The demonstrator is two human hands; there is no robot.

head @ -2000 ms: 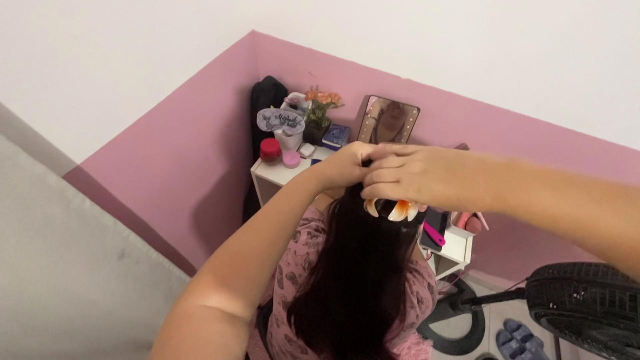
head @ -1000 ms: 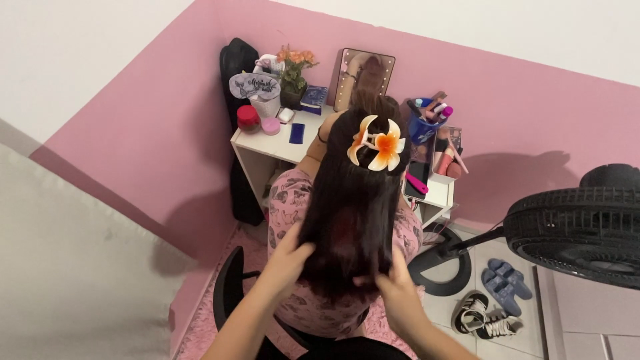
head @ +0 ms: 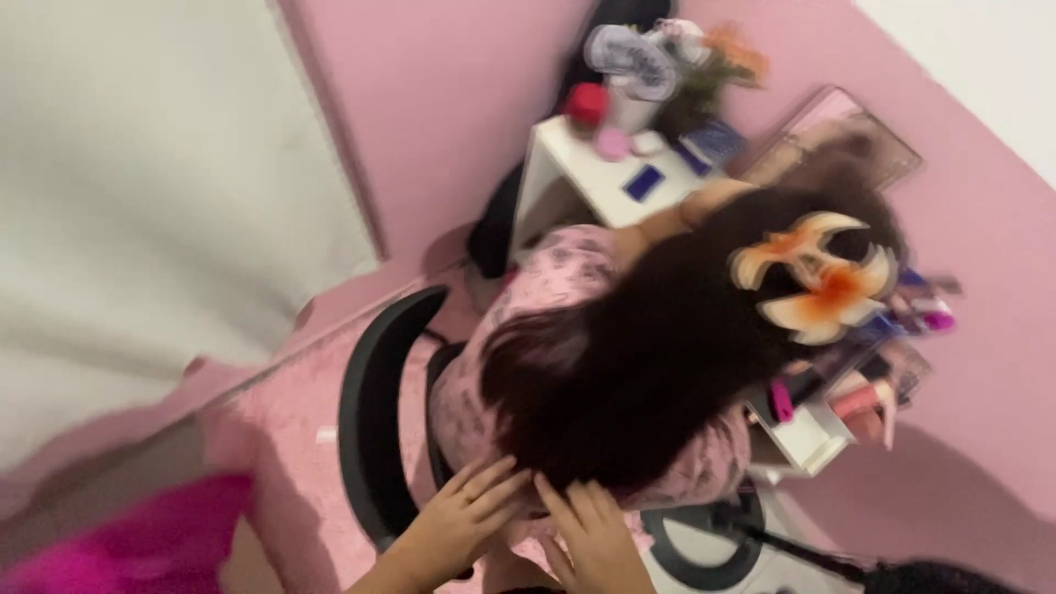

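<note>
A seated person in a pink patterned top [head: 561, 264] has long dark hair [head: 660, 355] hanging down the back. An orange and cream flower-shaped hair claw clip [head: 825, 280] sits in the hair at the back of the head. My left hand [head: 466, 520] is at the lower ends of the hair, fingers extended and slightly spread. Close to its right, my right hand [head: 590, 528] touches or nearly touches the hair tips, fingers apart. Neither hand plainly grips a lock. The view is blurred.
A white table [head: 569, 165] holds a red jar [head: 587, 105], flowers [head: 734, 62] and a mirror [head: 841, 136]. A black chair [head: 375, 421] stands under the person. A bright pink cloth [head: 140, 544] lies lower left. A black round base [head: 709, 536] is on the floor at right.
Both hands have gone from the top of the head down to the hair ends. The flower clip, partly covered by the hands at first, is uncovered. The view has tilted strongly.
</note>
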